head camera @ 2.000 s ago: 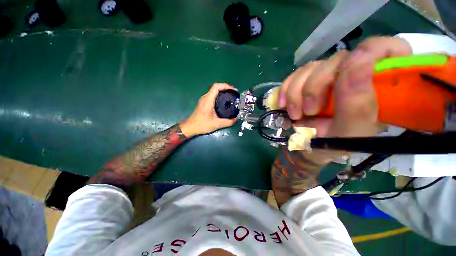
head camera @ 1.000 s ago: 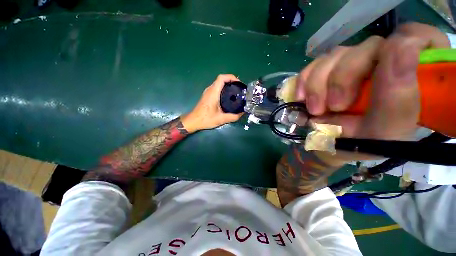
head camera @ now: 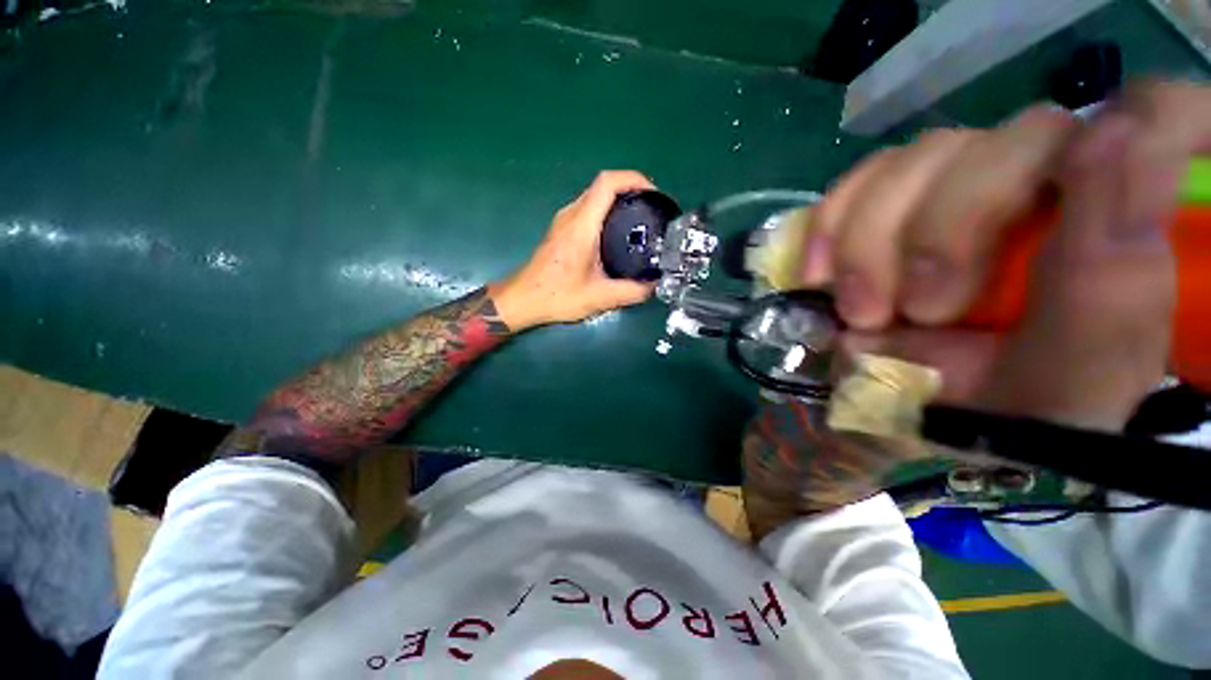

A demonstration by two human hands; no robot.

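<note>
My left hand (head camera: 565, 266) grips a matte black cylindrical housing (head camera: 638, 237) above the green surface, its round end facing up. My right hand (head camera: 983, 253) holds the orange electric screwdriver (head camera: 1049, 272), which runs out at the right edge. The shiny metal screw-feed head (head camera: 688, 253) is at the housing's right side; whether the tip touches it cannot be told. A cream tape wad (head camera: 883, 392) wraps the thick black cable (head camera: 1062, 449) below my right fingers. A thin pale tube curves above the head.
The green belt surface (head camera: 332, 173) spreads in front of me. A pale metal post (head camera: 976, 60) crosses the upper right, with dark housings (head camera: 863, 37) beside it. Brown board edging (head camera: 53, 432) is at lower left. Another person's pale sleeve (head camera: 1122, 585) is at lower right.
The housing and my left hand sit slightly higher and further right in the picture. The screwdriver has shifted right. The dark housings at the top have moved right, some out of view.
</note>
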